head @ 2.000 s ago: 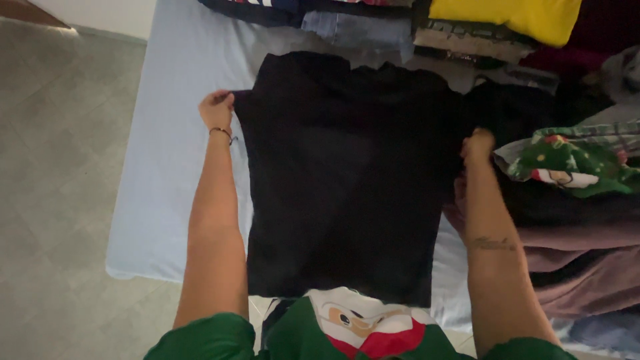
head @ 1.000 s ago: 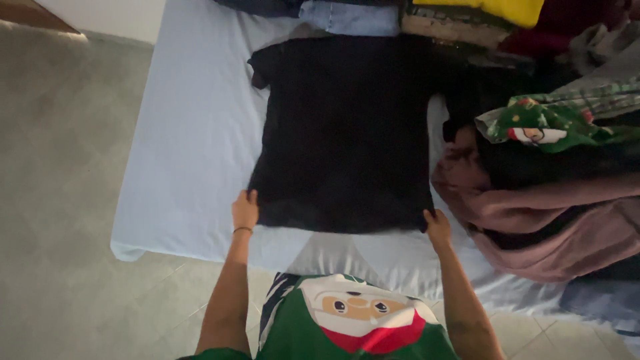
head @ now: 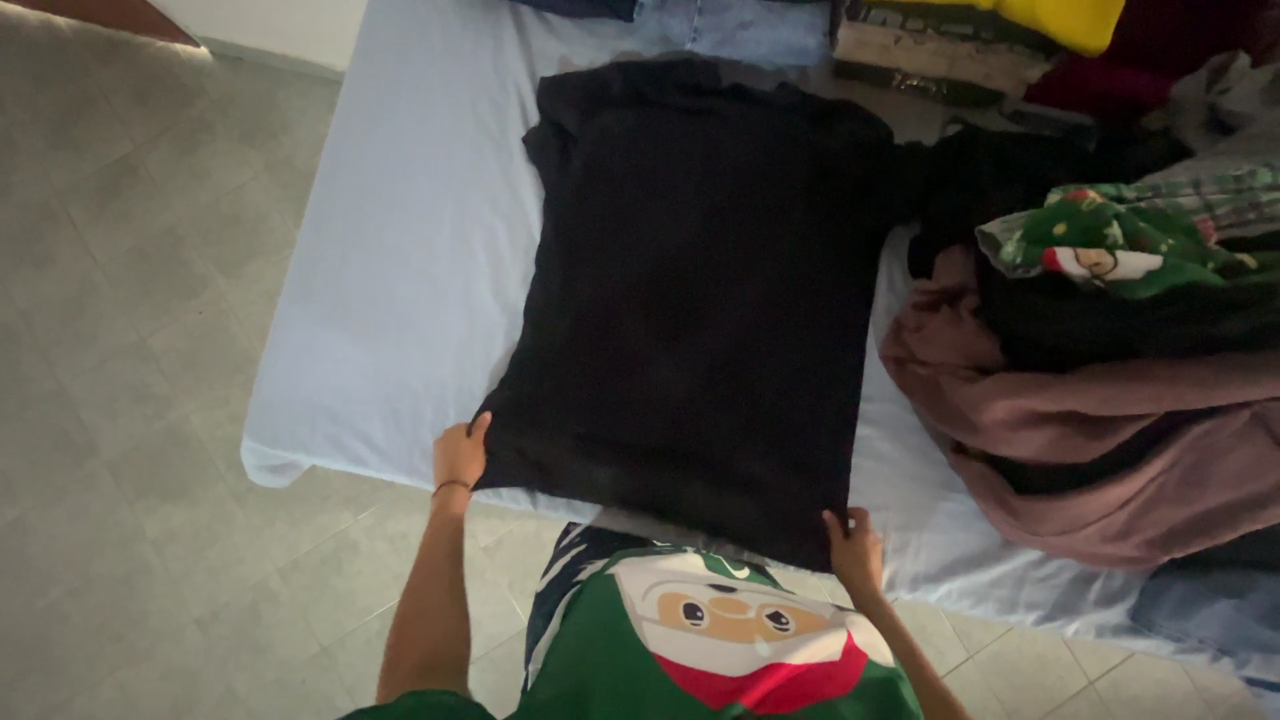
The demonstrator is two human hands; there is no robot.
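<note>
A black short-sleeved shirt (head: pixel 690 300) lies spread over the light blue sheet of a bed (head: pixel 400 270). Its hem is toward me and reaches slightly past the bed's near edge. My left hand (head: pixel 461 455) pinches the hem's left corner. The hem's right corner is held by my right hand (head: pixel 856 550), fingers closed on the cloth. The far end of the shirt, with its sleeves, is somewhat rumpled, and its right sleeve meets other dark cloth.
Folded jeans (head: pixel 760 30), a stack of folded clothes (head: pixel 940 50) and a yellow garment (head: pixel 1070 22) line the far side. On the right lie a green Christmas-print cloth (head: pixel 1130 245) and a mauve garment (head: pixel 1080 500) in a heap. Tiled floor (head: pixel 130 400) borders the bed.
Both hands have moved from the shirt's upper sides to its hem corners. Since the second frame, the shirt has come nearer me, its hem now past the bed's edge.
</note>
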